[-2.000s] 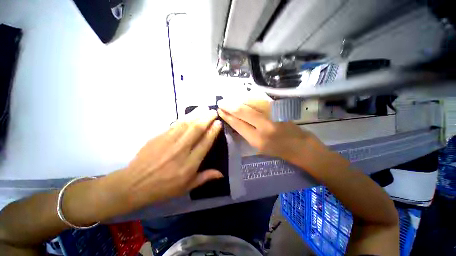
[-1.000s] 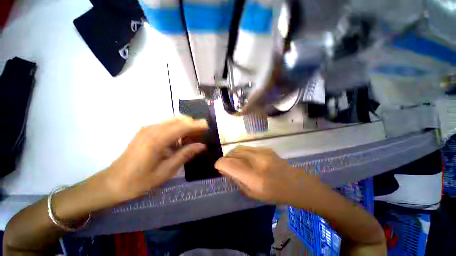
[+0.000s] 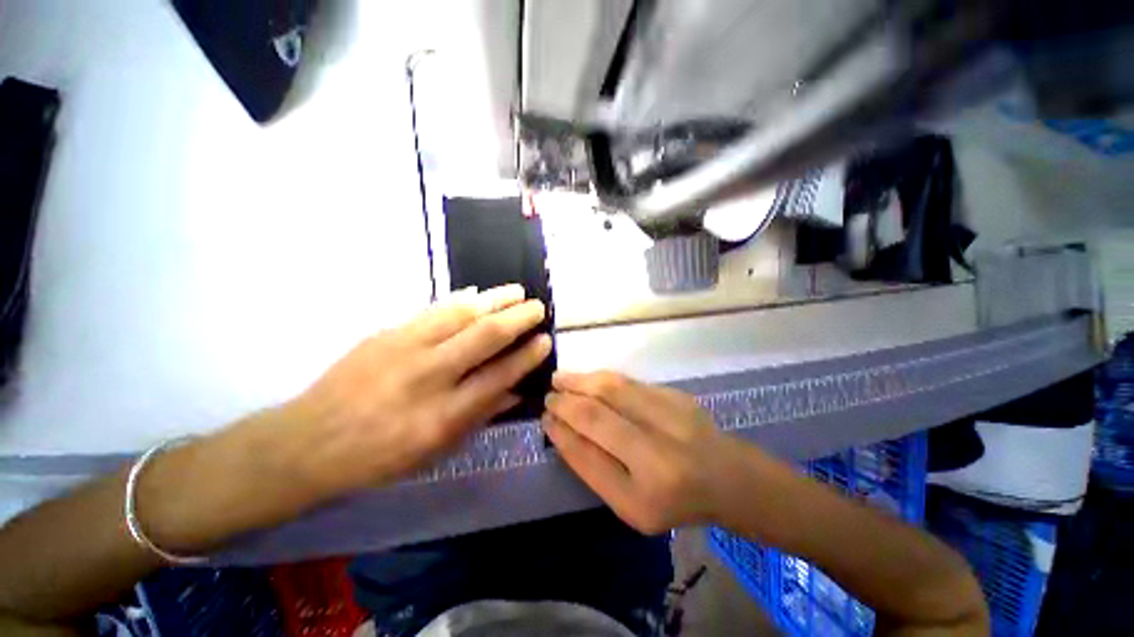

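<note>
A black fabric panel point(image 3: 493, 239) lies lengthwise on the machine bed, its far end close to the presser foot area under the sewing machine head point(image 3: 696, 75). My left hand point(image 3: 429, 373) lies flat on the panel's near half, fingers together, pressing it down. My right hand point(image 3: 634, 442) holds the panel's near right edge between thumb and fingers, at the table's front edge. The needle is too blurred to make out. A tiny reddish spot shows at the panel's far right corner.
Finished black pieces point(image 3: 255, 50) lie at the upper left and a black stack point(image 3: 23, 205) at the far left. Right of the needle are a ridged grey knob point(image 3: 683, 264) and black and white parts point(image 3: 902, 212). Below are a blue crate point(image 3: 871, 479) and a red crate point(image 3: 317, 595).
Since one second ago, my left hand has flattened onto the panel, and the panel's far end sits nearer the presser foot area. The camera view has shifted.
</note>
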